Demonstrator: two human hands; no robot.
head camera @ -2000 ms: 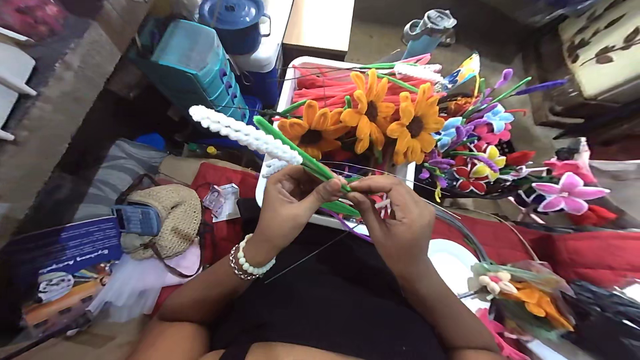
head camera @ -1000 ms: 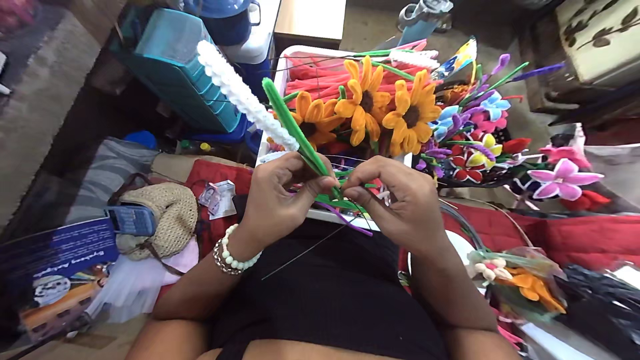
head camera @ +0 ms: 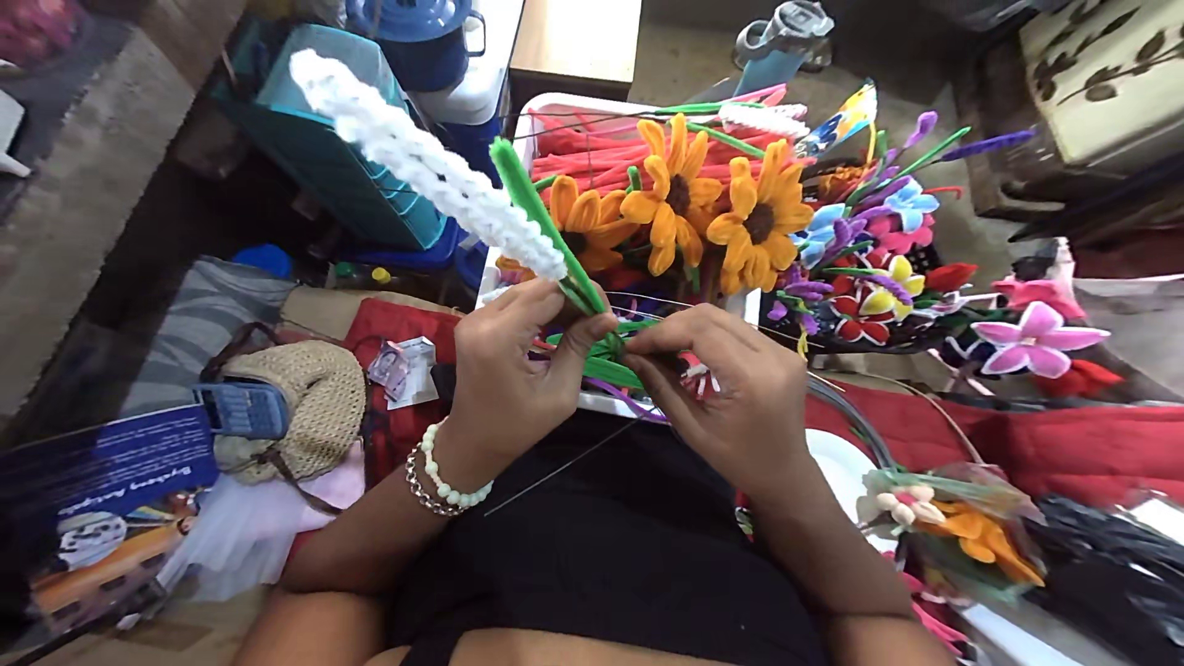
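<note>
My left hand [head camera: 523,365], with a beaded bracelet and a chain at its wrist, pinches the base of a white fuzzy pipe-cleaner flower spike [head camera: 430,166] and a green pipe-cleaner leaf [head camera: 541,213] beside it. The spike points up and to the left. Thumb and finger of my right hand [head camera: 717,388] pinch green pipe cleaner [head camera: 613,346] at the stem, close to the left fingertips. A thin wire [head camera: 564,472] slants down from there in front of the black top. Behind the hands, orange pipe-cleaner flowers [head camera: 680,194] lie over a white tray [head camera: 546,104] of pink-red pipe cleaners [head camera: 592,153].
Colourful pipe-cleaner flowers [head camera: 888,277] crowd the right of the tray. A wrapped small bouquet [head camera: 962,527] lies lower right, by a white plate [head camera: 837,467]. At left are a woven bag [head camera: 319,398], a blue calculator [head camera: 242,409] and a teal drawer unit [head camera: 342,83].
The green leaf stands more upright than two seconds ago, and the white spike has tilted more steeply. Both hands stay close together at the stem.
</note>
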